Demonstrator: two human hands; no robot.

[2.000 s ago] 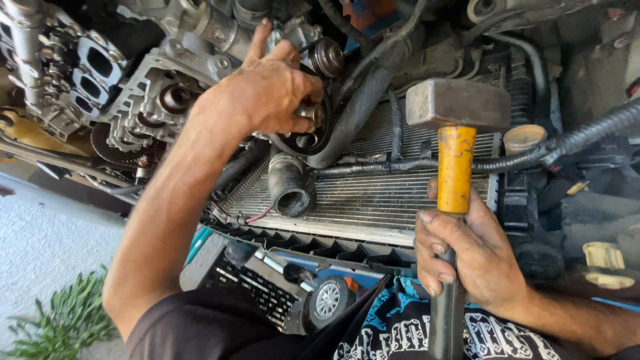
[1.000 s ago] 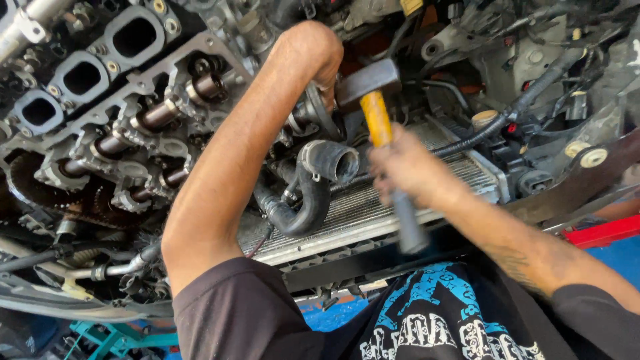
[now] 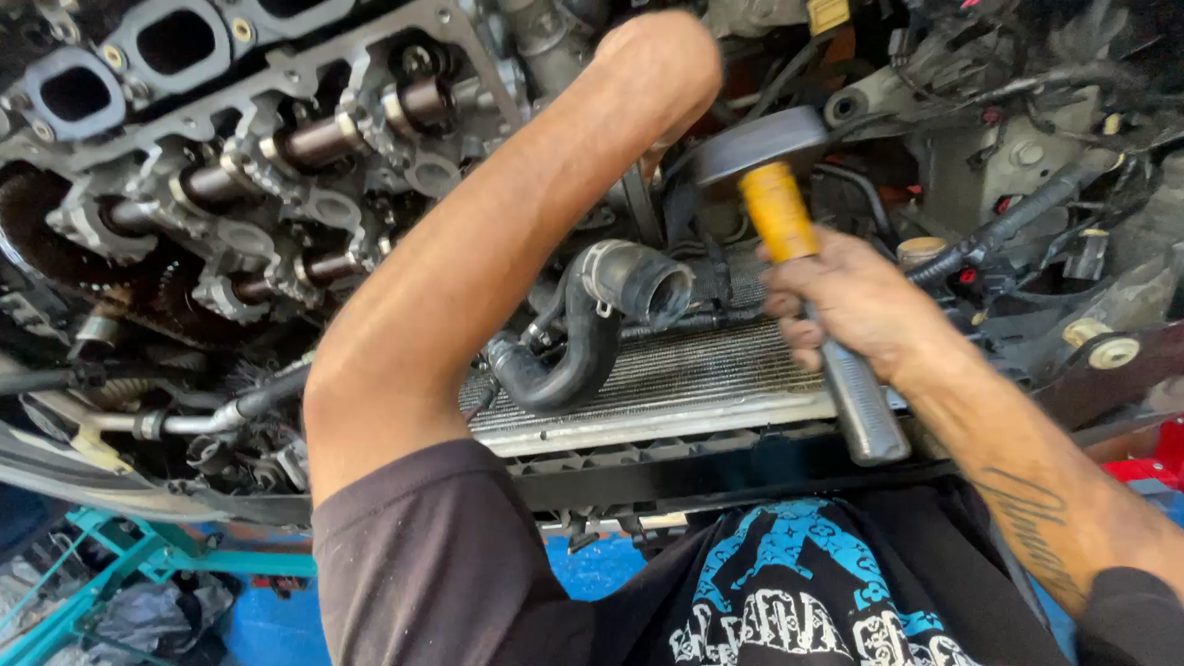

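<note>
In the head view my right hand (image 3: 837, 301) grips a hammer by its yellow and grey handle (image 3: 856, 402). The blurred metal hammer head (image 3: 760, 143) is up beside my left wrist. My left hand (image 3: 661, 69) reaches down into the engine bay past the cylinder head; its fingers are mostly hidden, so what it touches cannot be told. A black radiator hose (image 3: 592, 356) with a clamp and an open end (image 3: 671, 294) curves below my left forearm, in front of the radiator (image 3: 703, 370).
On the left lies the opened cylinder head with camshafts (image 3: 324, 143) and intake ports (image 3: 176, 39). A corrugated wiring conduit (image 3: 1027, 217) runs at the right. The front crossmember (image 3: 684, 481) borders my shirt. A teal metal frame (image 3: 231, 562) stands at lower left.
The hammer, upright over the radiator two seconds ago, is now tilted with its head close to my left wrist. My left hand has gone deeper among the engine parts. The view has shifted.
</note>
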